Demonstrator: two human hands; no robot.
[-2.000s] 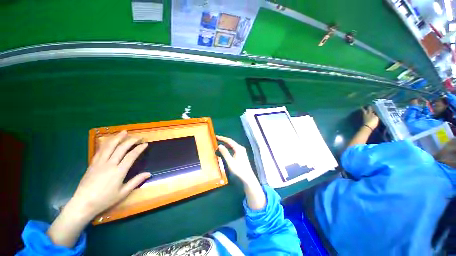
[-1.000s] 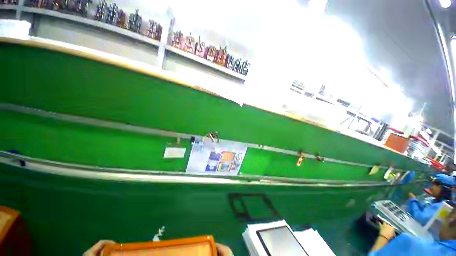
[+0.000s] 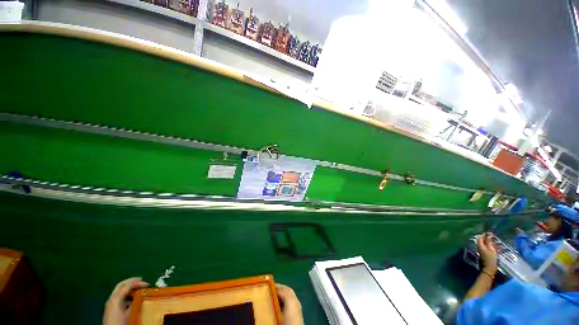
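An orange-brown wooden frame is at the bottom of the view, its lower part cut off by the edge. Inside it shows a paler tan face with a dark centre. My left hand holds the frame's left side near the upper corner. My right hand holds its right side. Both hands are partly cut off by the bottom edge, and the fingers are partly hidden behind the frame.
Right of the frame is a white panel stack with a black outline on top. A flat black template and small white scraps lie near the wall. A brown block stands at far left. A person in blue works at right.
The view has tilted up towards the wall and shelves. My left hand has left the dark centre and now holds the frame's left side; my right hand stays at its right side.
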